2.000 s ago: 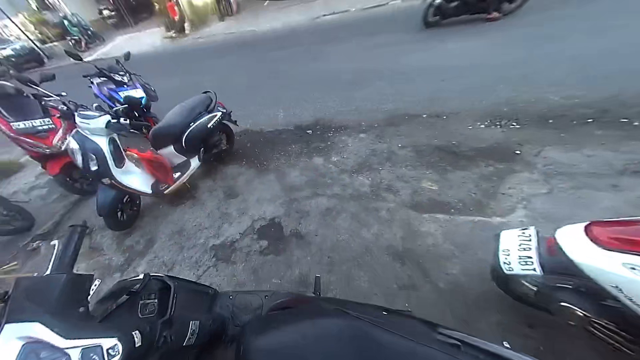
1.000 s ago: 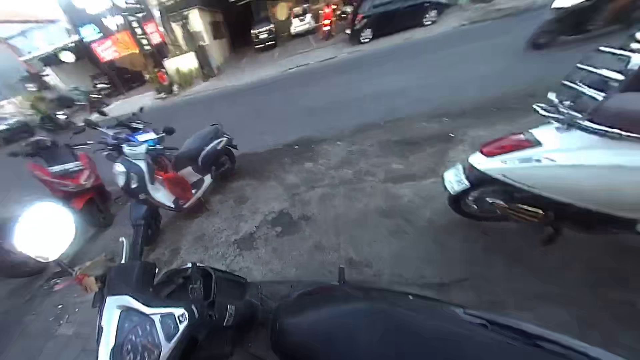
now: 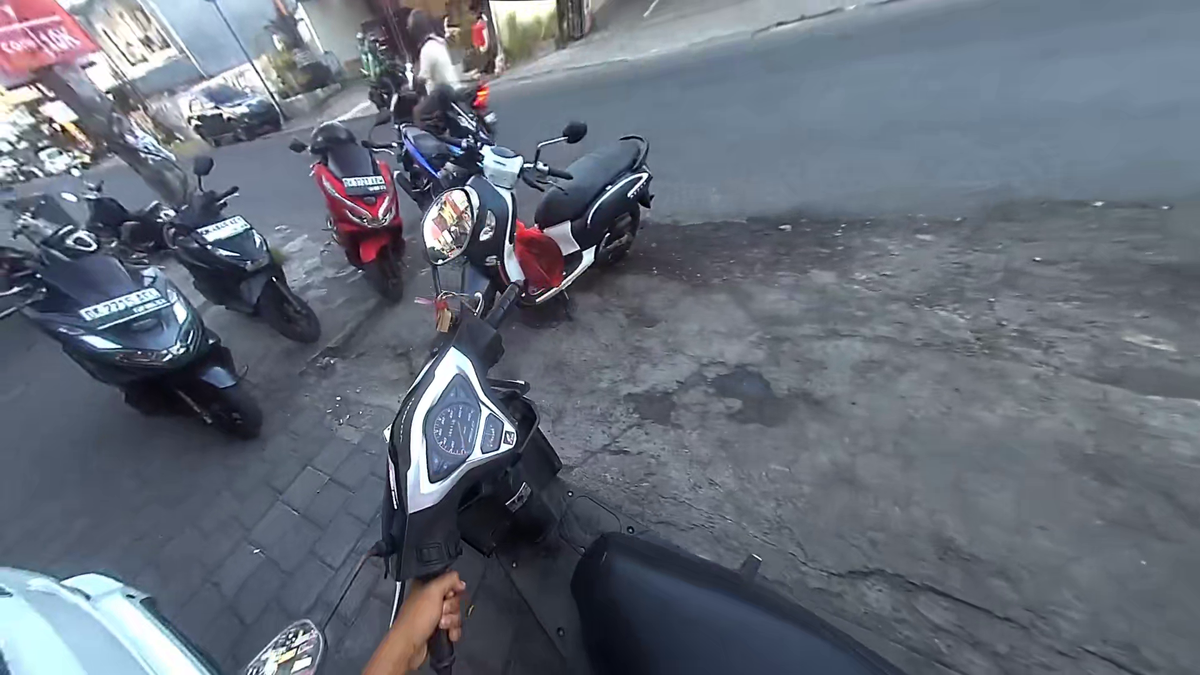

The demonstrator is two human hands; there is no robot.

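Note:
My left hand (image 3: 427, 614) is closed around the near handlebar grip (image 3: 441, 652) of a black and white motor scooter, at the bottom of the view. Above the hand is its instrument panel (image 3: 455, 431), with a round speedometer. The long black seat (image 3: 694, 609) stretches to the lower right. A round mirror (image 3: 450, 225) stands beyond the far grip (image 3: 504, 305), where a small tag-like object hangs. The near mirror (image 3: 289, 650) lies left of my hand. My right hand is not in view.
A white and black scooter (image 3: 591, 187) with a red bag (image 3: 539, 258) stands just beyond. A red scooter (image 3: 361, 192) and dark scooters (image 3: 141, 323) are parked left. A white vehicle (image 3: 70, 619) is close at lower left. A person (image 3: 434, 61) is by the roadside.
My left hand has come into view on the near grip. The view has swung left, bringing in more parked scooters; the white scooter formerly at right is out of view.

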